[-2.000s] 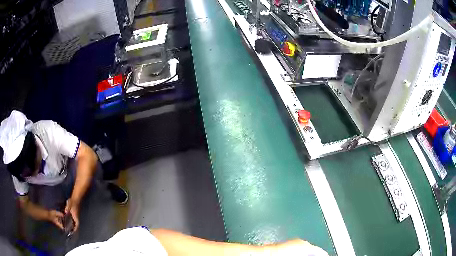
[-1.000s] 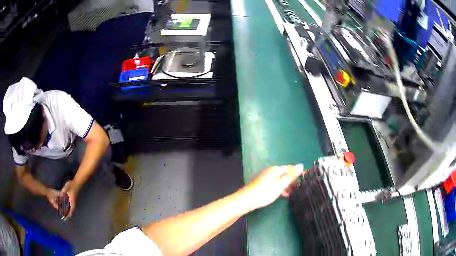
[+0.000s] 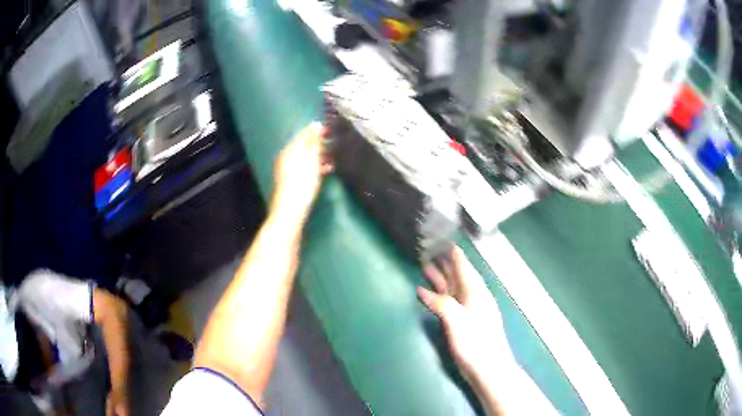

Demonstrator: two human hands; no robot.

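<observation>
A stack of carrier plates [image 3: 399, 162], a long block of thin silver layers with a dark side, stands on the green ledge [image 3: 350, 284] in front of me. My left hand [image 3: 305, 162] is at its far end, fingers against the side. My right hand [image 3: 457, 305] is at its near end, fingertips against the end and partly hidden by it. The frame is blurred. One more carrier plate [image 3: 674, 284] lies apart on the green conveyor at the right.
A white machine [image 3: 643, 73] with a pale hose stands at the upper right. Red and blue bins [image 3: 685, 110] are beyond it. A dark side bench [image 3: 183, 183] is at the left. A coworker [image 3: 69, 325] is at the lower left.
My right hand has come into view at the stack's near end. The stack and my left hand appear farther up and left; the whole view has turned.
</observation>
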